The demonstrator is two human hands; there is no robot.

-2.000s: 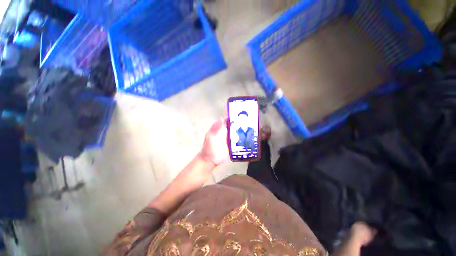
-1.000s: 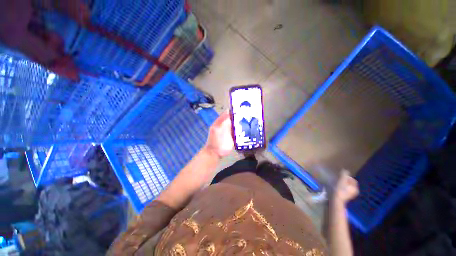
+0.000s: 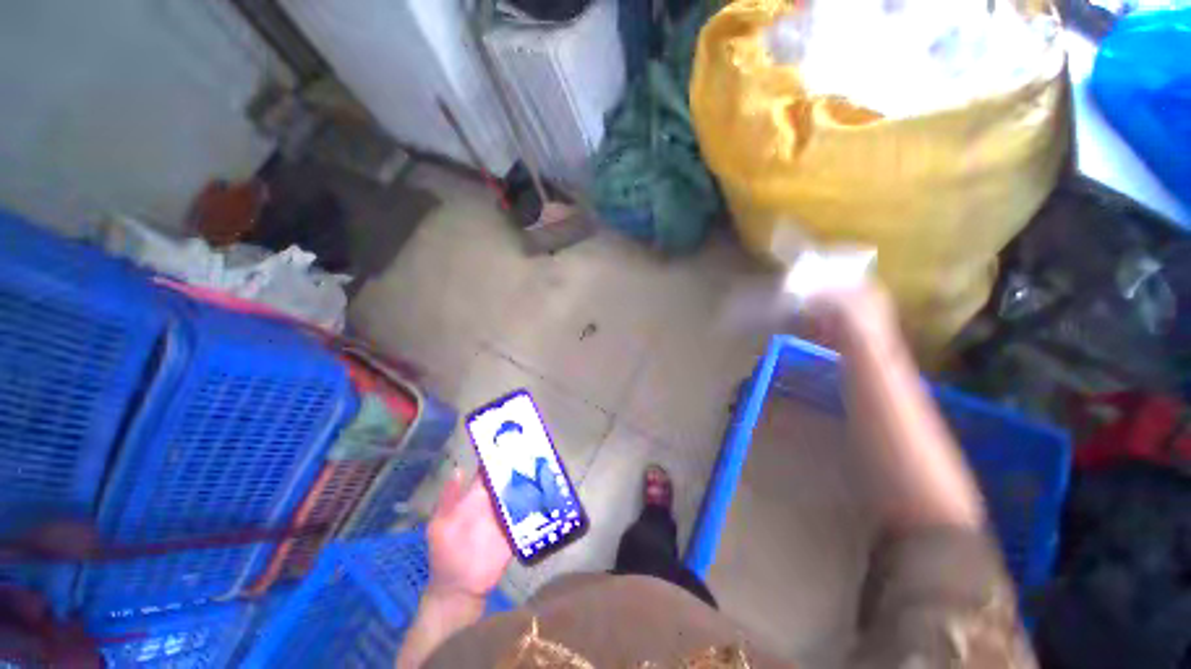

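My left hand (image 3: 468,538) holds a smartphone (image 3: 526,473) with a dark reddish edge and a bright screen, low and left of centre. My right hand (image 3: 842,307) is stretched forward, blurred, with a whitish scrap (image 3: 831,272) at its fingers. It is in front of a large yellow woven sack (image 3: 901,163) whose open top is full of white material. My right forearm passes over an open blue plastic crate (image 3: 731,484) standing on the floor.
Stacked blue crates (image 3: 216,431) stand at the left. A dustpan (image 3: 555,225) and a green cloth bundle (image 3: 653,170) are at the back. Black cloth (image 3: 1123,562) lies at the right. My foot (image 3: 657,486) is on the tiled floor.
The view has turned towards the yellow sack. My right hand has moved from beside the crate up and forward to the sack. My left hand still holds the phone, now lower and further left.
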